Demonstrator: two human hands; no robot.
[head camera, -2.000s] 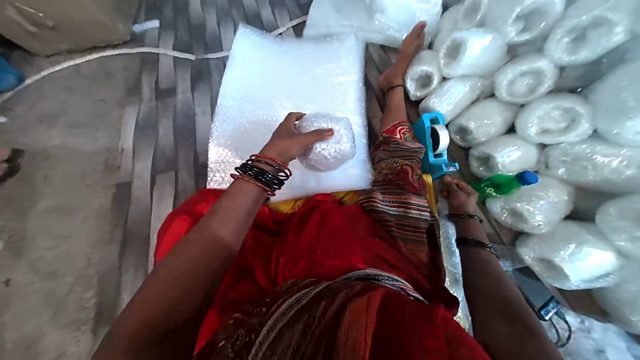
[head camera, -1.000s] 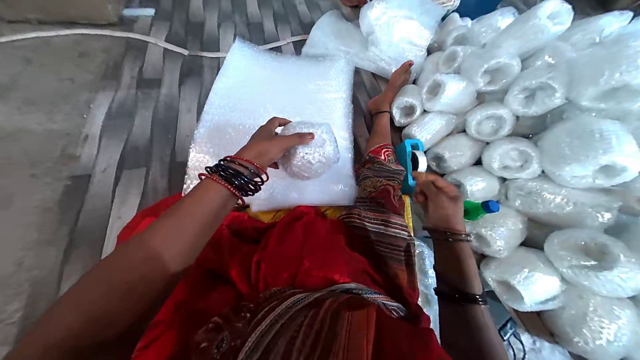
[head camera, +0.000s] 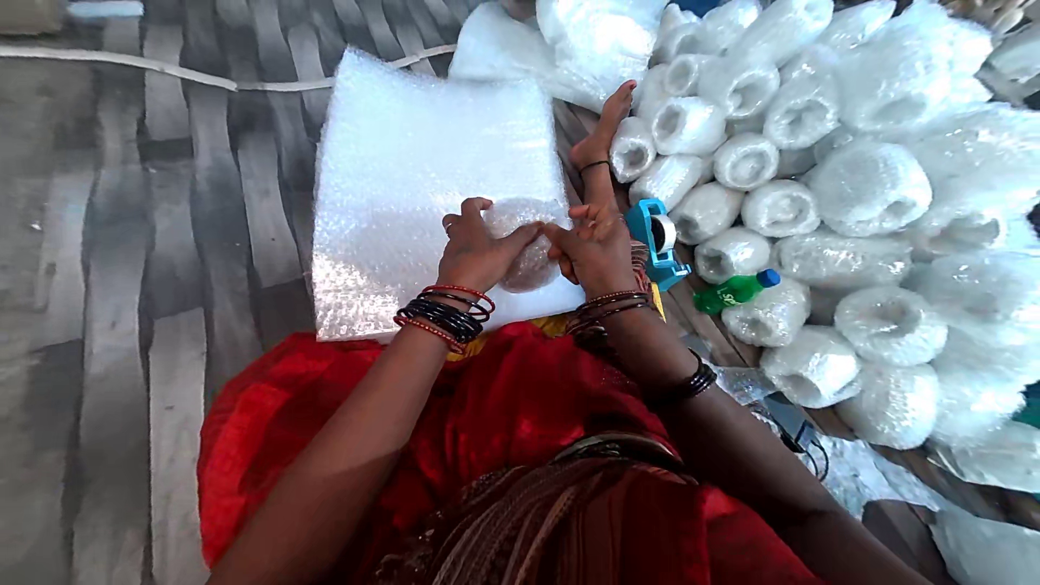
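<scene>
A rounded bundle in bubble wrap (head camera: 528, 264) rests on a stack of bubble wrap sheets (head camera: 422, 171) in front of me. My left hand (head camera: 479, 248) holds the bundle from its left side, thumb across its top. On the bundle's right edge is my right hand (head camera: 595, 250), its thumb and forefinger pinched together and meeting the left thumb; whether tape is between them cannot be told. Just right of that hand stands a blue tape dispenser (head camera: 656, 244) with a roll of pale tape.
Many bubble-wrapped bundles (head camera: 747, 162) are piled at the right. A green plastic bottle with a blue cap (head camera: 735, 292) lies by them. More bubble wrap (head camera: 601, 41) lies beyond a bare foot (head camera: 605, 134). A white cord (head camera: 162, 69) crosses the patterned floor mat.
My right hand has moved left from beside the tape dispenser to the wrapped bundle. My left hand has stayed on the bundle.
</scene>
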